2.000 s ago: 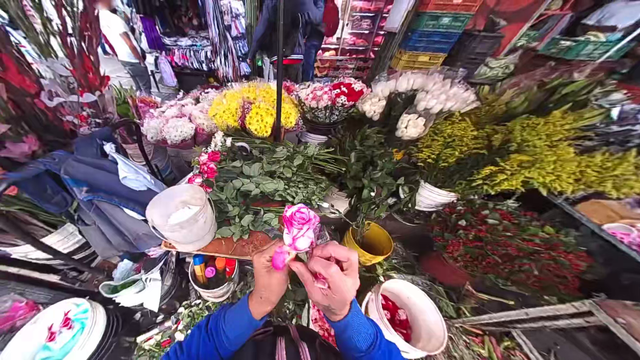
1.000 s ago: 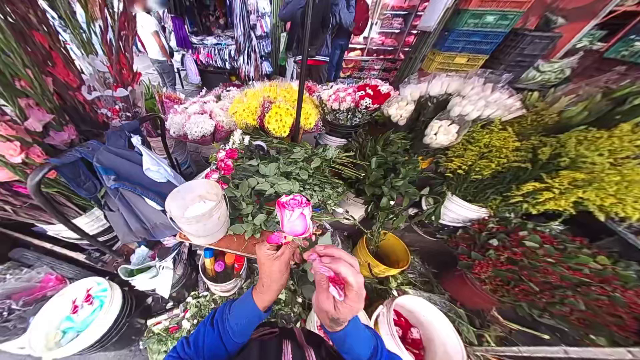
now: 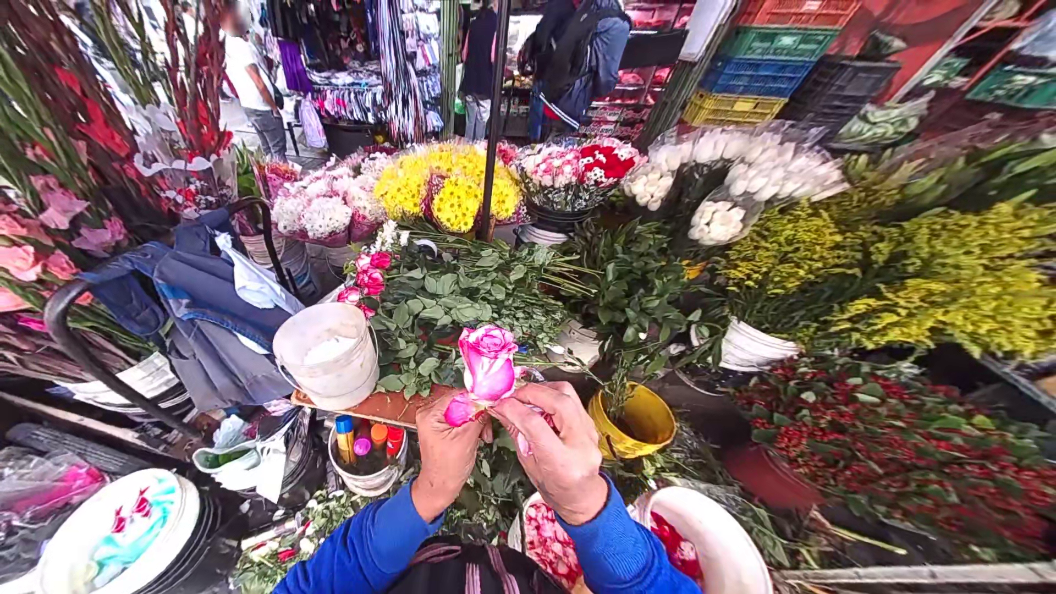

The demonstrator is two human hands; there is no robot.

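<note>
A pink and white rose (image 3: 488, 363) stands upright in my left hand (image 3: 445, 450), which grips it just below the bloom. My right hand (image 3: 554, 445) touches the right side of the flower's base, with pink petals between its fingers and palm. A loose-hanging pink petal (image 3: 464, 409) sticks out at the bloom's lower left. Below my hands, a white bucket (image 3: 726, 536) holds red petals, and pink petals (image 3: 549, 536) lie in another container, partly hidden by my right sleeve. Leafy rose stems (image 3: 462, 289) lie beyond the bloom.
A whitish bucket (image 3: 326, 355) stands on a wooden board (image 3: 384, 406) at left, above a bucket of spray cans (image 3: 367, 462). A yellow bucket (image 3: 635, 421) is at right. A dark pole (image 3: 497, 107) rises ahead among bouquets. People stand in the background.
My right hand has moved from beside and below the bloom up to its base. The rose remains in my left hand.
</note>
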